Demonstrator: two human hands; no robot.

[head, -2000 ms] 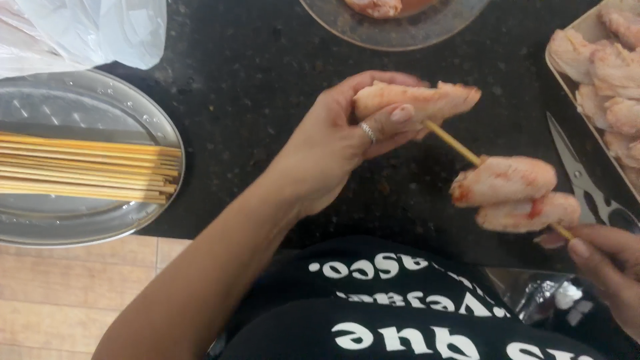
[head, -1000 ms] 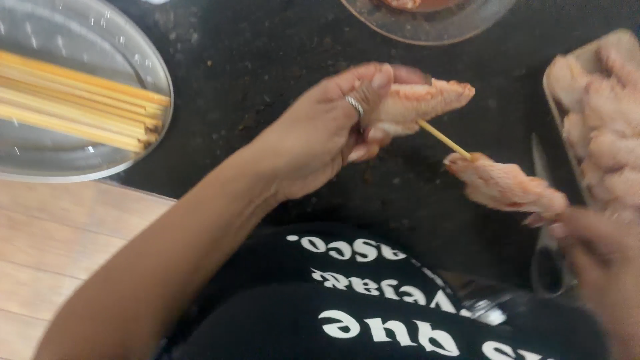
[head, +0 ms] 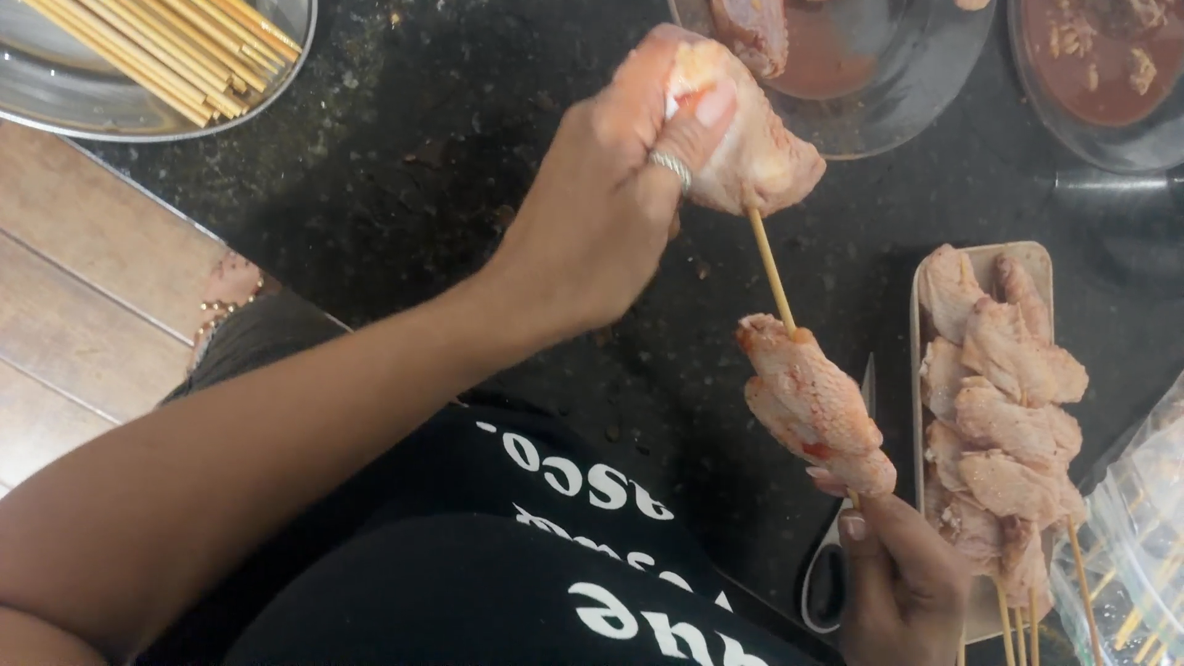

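Note:
My left hand (head: 615, 199), with a ring on it, grips a raw chicken wing piece (head: 763, 153) by its upper side. The tip of a wooden skewer (head: 771, 268) meets the lower edge of that piece; how deep it goes is hidden. Lower on the same skewer sit raw chicken pieces (head: 814, 398), pressed close together. My right hand (head: 902, 573) pinches the skewer just below them, its fingertips touching the lowest meat.
Scissors (head: 823, 573) lie beside my right hand. Right of them is a tray (head: 1008, 250) of skewered chicken, then a clear plastic bag (head: 1142, 518) with skewers. Glass plates (head: 888, 120) with reddish liquid stand at the top; a metal platter (head: 277, 88) holds bare skewers (head: 176, 55).
The skewer has swung from a slant to a steeper angle, with my right hand now below my left. The left hand still holds a chicken piece at the tip. The view has shifted to the right.

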